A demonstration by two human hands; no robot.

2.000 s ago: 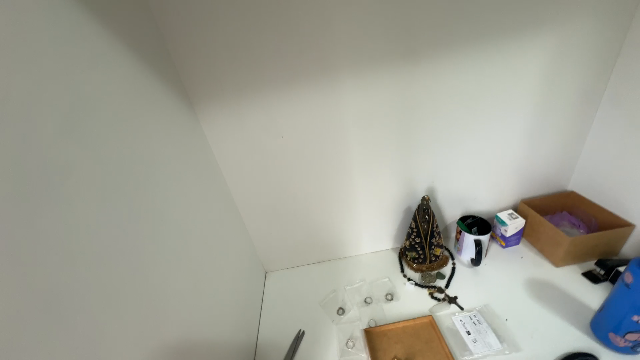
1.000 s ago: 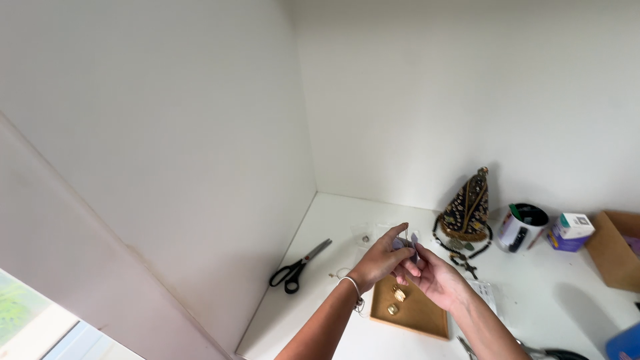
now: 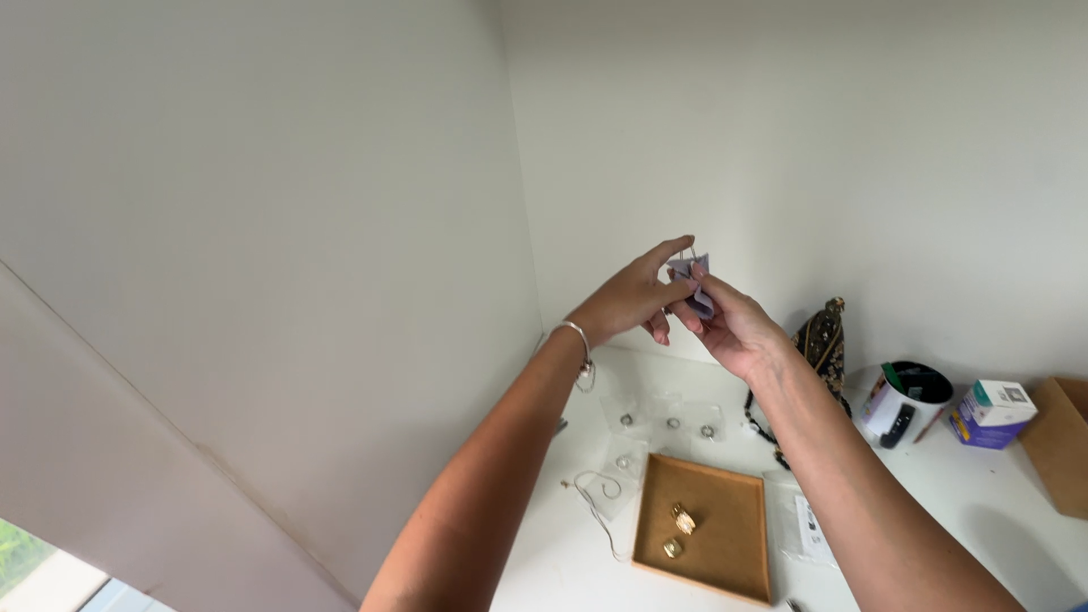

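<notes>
My left hand [image 3: 633, 293], with a charm bracelet [image 3: 582, 353] at its wrist, is raised above the table and holds a thin metal loop or chain on its fingertips. Close against it, my right hand [image 3: 735, 327] pinches a small grey-purple cloth [image 3: 699, 293] that meets the metal piece between both hands. The fingers partly hide the piece, so its exact kind cannot be told. Below the hands, a brown tray [image 3: 722, 484] holds a gold-coloured piece of jewellery [image 3: 682, 518] and a smaller round gold one [image 3: 672, 548].
Small clear bags with rings [image 3: 673, 422] and a thin cord or chain [image 3: 595, 510] lie by the tray. Behind are a robed figurine [image 3: 823, 348] with black beads, a mug [image 3: 905, 404], a small purple-white box [image 3: 990, 416] and a cardboard box [image 3: 1062, 442]. White walls rise left and behind.
Both hands, out of view two seconds ago, came in over the tray and have since risen higher, in front of the back wall. The view has swung left.
</notes>
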